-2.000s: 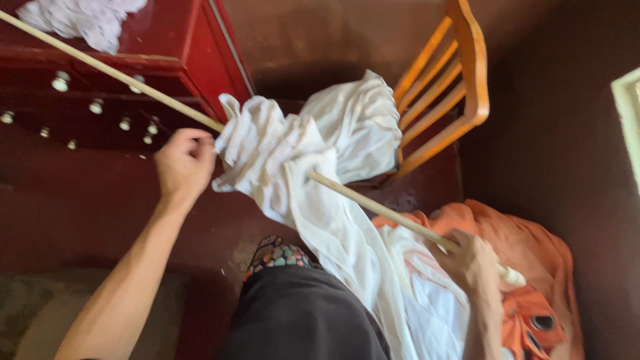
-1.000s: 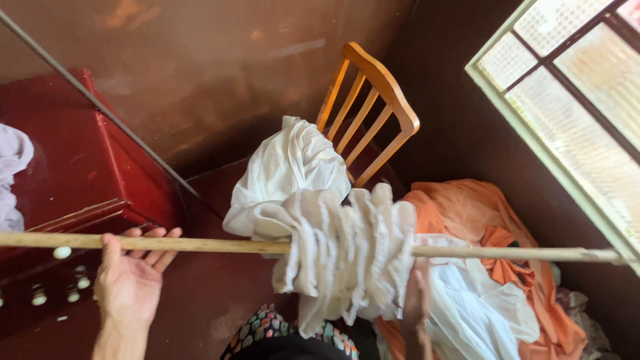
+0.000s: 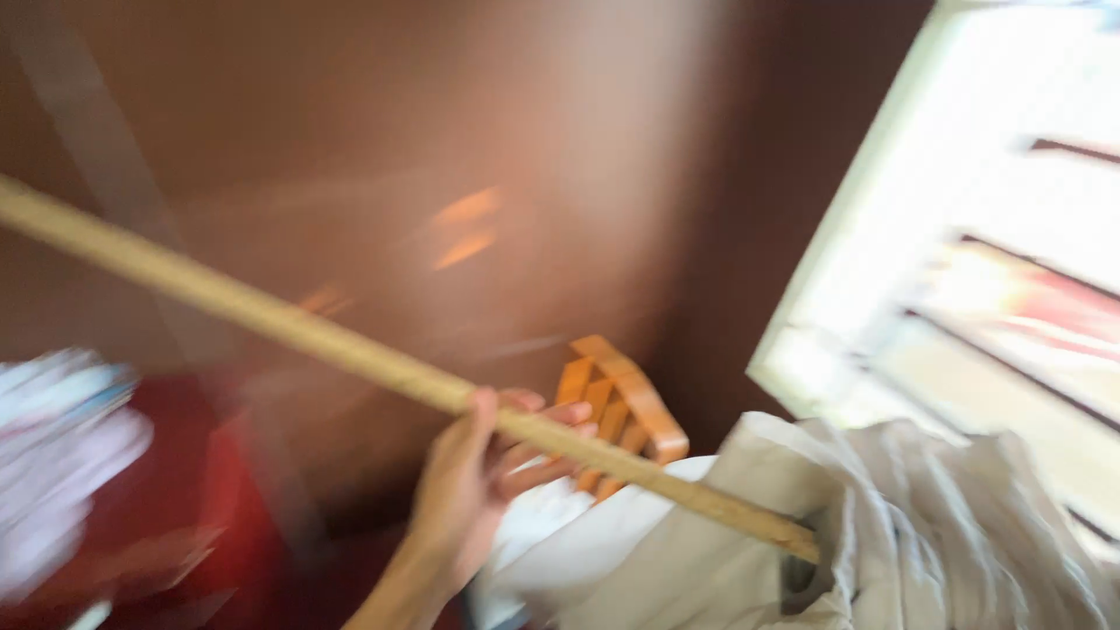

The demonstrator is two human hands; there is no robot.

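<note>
A pale wooden pole (image 3: 341, 343) slants from the upper left down to the right. My left hand (image 3: 490, 472) has it between thumb and fingers near the middle of the view. White curtain-like fabric (image 3: 945, 525) is bunched in folds around the pole's lower right part, and a loose stretch of it hangs toward the bottom centre. My right hand is not visible; the fabric or the frame edge may hide it.
Behind my left hand is a wooden chair's slatted back (image 3: 626, 394). A bright window (image 3: 989, 262) fills the right side. Folded cloths (image 3: 61, 472) lie on red furniture (image 3: 236, 490) at the left. A brown wall stands behind.
The view has swung up toward the window. The bunched fabric and the pole's right part now lie farther right, and the pole slants instead of lying level. My right hand has left view.
</note>
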